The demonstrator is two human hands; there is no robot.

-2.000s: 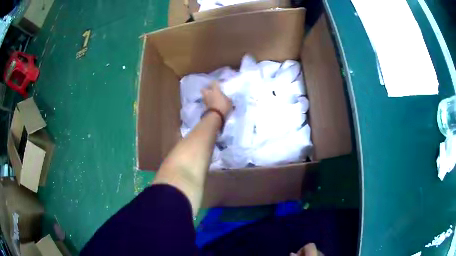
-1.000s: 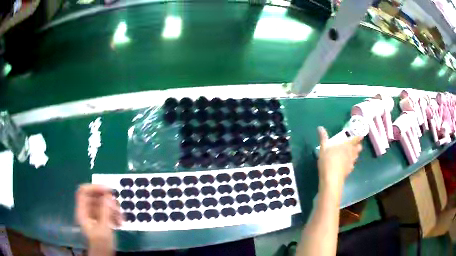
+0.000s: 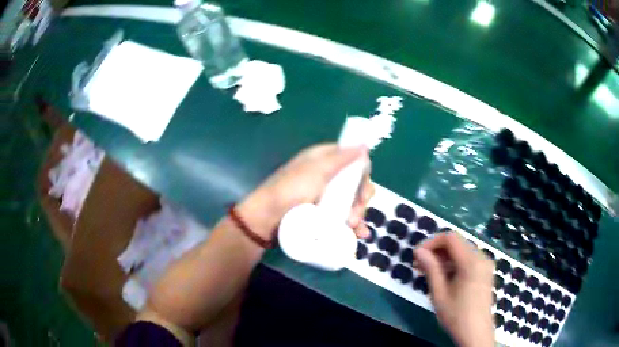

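Observation:
My left hand [image 3: 305,179] is shut on a white handheld fan body [image 3: 317,238]. Its round head is toward me and its handle points up and away between my fingers. My right hand [image 3: 458,274] is over the white sheet of black adhesive pads [image 3: 388,245], thumb and fingers curled close together. Whether a pad is between them cannot be told. The sheet runs from beside the fan body to the lower right, partly hidden by my right hand.
Black round caps [image 3: 543,203] lie beyond the sheet, beside clear plastic film [image 3: 461,173]. Small white parts [image 3: 387,116] lie mid-table. A clear bottle [image 3: 214,44], white wad [image 3: 260,86] and white bag stack [image 3: 142,88] are at left. A carton [image 3: 102,251] with white bundles stands below the table edge.
The view has turned left. The white fan body, in my right hand a second ago, is now in my left. My right hand has moved from beside the pink units to over the pad sheet.

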